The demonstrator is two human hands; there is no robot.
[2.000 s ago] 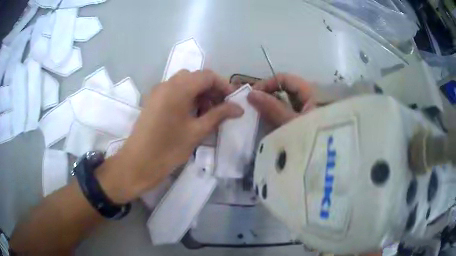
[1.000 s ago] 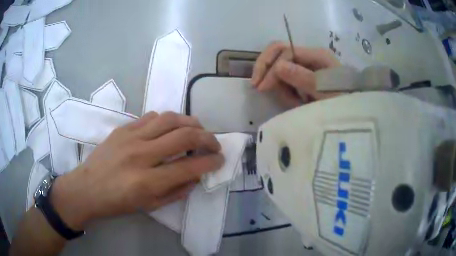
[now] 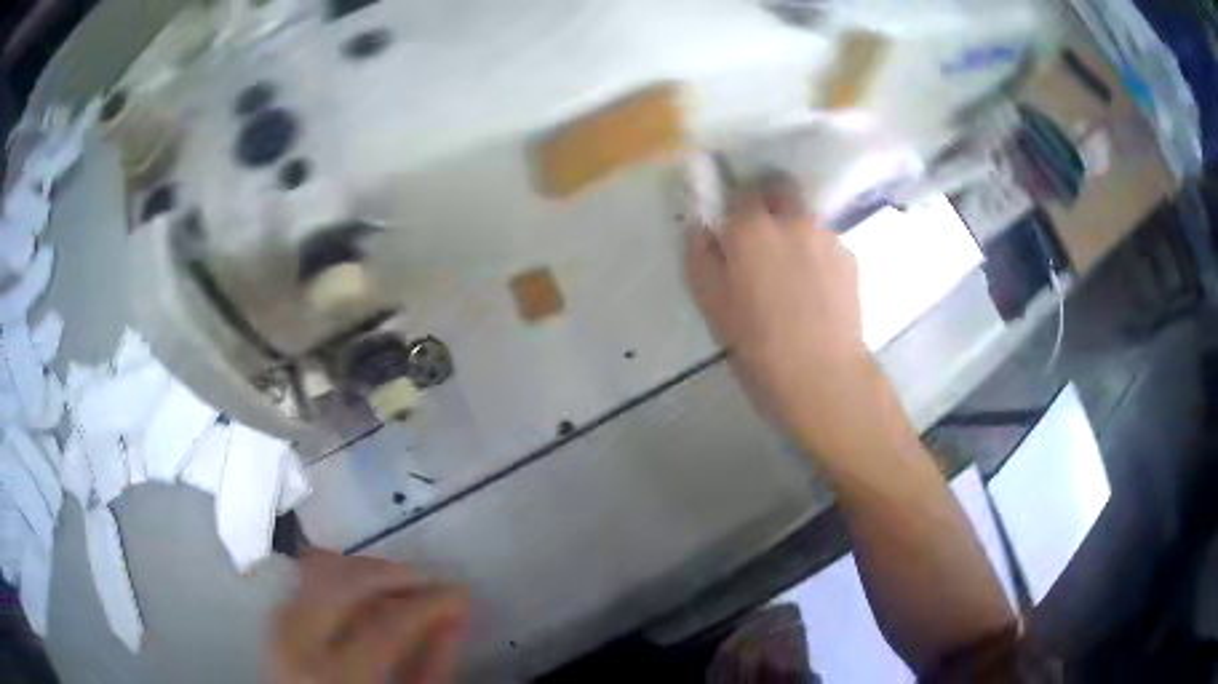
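Observation:
The white pointed fabric strips (image 3: 174,428) lie in a fanned pile at the left of the table, some with a thin dark edge line. The cream sewing machine head (image 3: 267,80) spans the upper left, blurred. My right hand (image 3: 788,287) is at the machine's right part, its fingertips beside a small whitish blurred thing (image 3: 701,190); whether it grips this is unclear. No rod can be made out. My left hand (image 3: 367,621) is low in the picture, left of centre, blurred, with fingers curled; whether it holds anything cannot be told.
Brown patches (image 3: 608,138) mark the machine. A bright white rectangle (image 3: 915,267) lies right of my right hand. White sheets (image 3: 1049,494) are at lower right, beyond the table's front edge. A brown surface with dark items (image 3: 1115,167) is at far right.
The view has swung right, so the machine and pile appear further left. My right hand has moved from behind the needle area to the machine's right part. My left hand has left the fabric strip.

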